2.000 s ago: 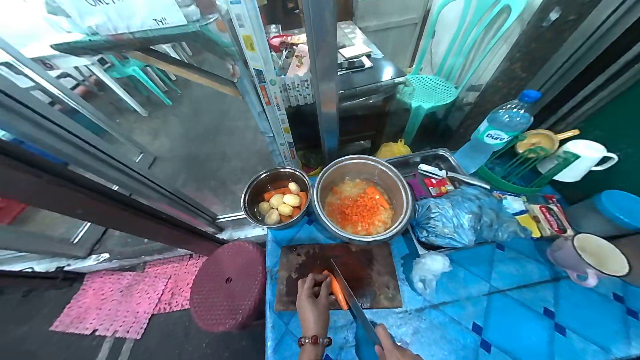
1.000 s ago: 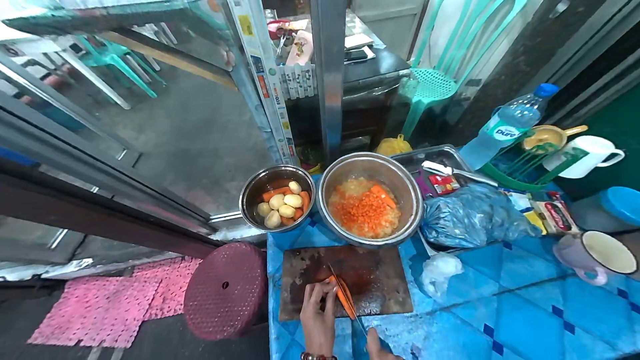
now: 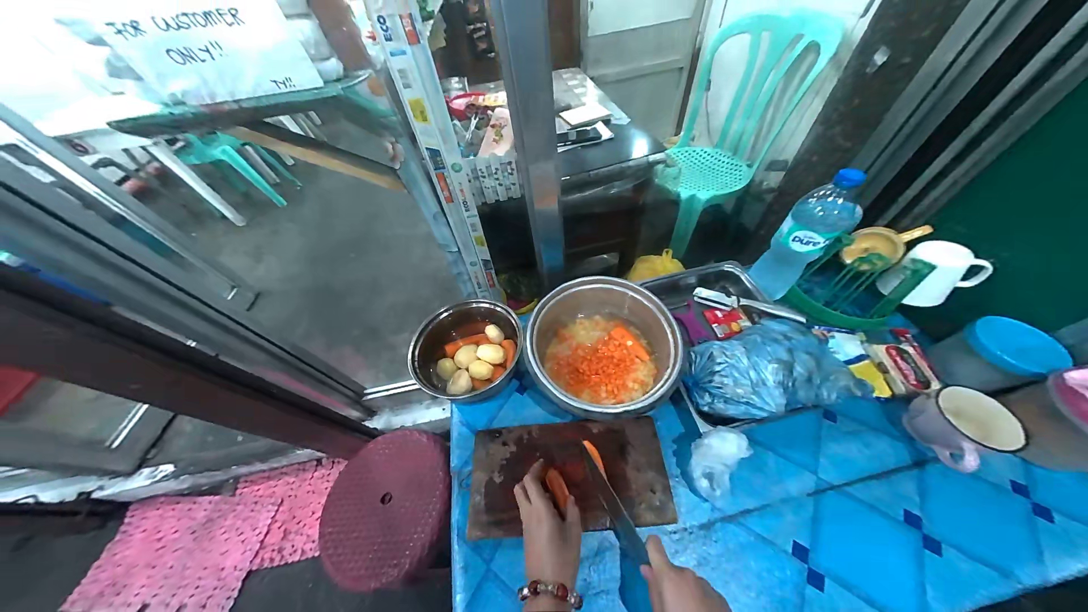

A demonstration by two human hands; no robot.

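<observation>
My left hand (image 3: 548,523), with a beaded bracelet at the wrist, holds a carrot piece (image 3: 558,490) on the dark wooden cutting board (image 3: 497,459). My right hand (image 3: 680,586) grips a kitchen knife (image 3: 619,514), its blade angled up and left over the board. A separate carrot piece (image 3: 593,457) lies beside the blade's tip. Behind the board stands a large metal pot (image 3: 671,340) with diced carrot (image 3: 595,370) and a bigger carrot chunk on pale contents. To its left, a smaller metal pot (image 3: 416,365) holds peeled potatoes (image 3: 480,371) and carrots.
Right of the pots are a blue plastic bag (image 3: 756,370) on a metal tray, a water bottle (image 3: 812,229), a green basket (image 3: 837,310) and mugs (image 3: 969,429). A crumpled clear bag (image 3: 718,459) lies beside the board. A maroon stool (image 3: 387,510) stands left of the table.
One carrot piece now lies apart, right of the piece under my left hand; a second ago the blade was against the carrot there. The view has shifted somewhat.
</observation>
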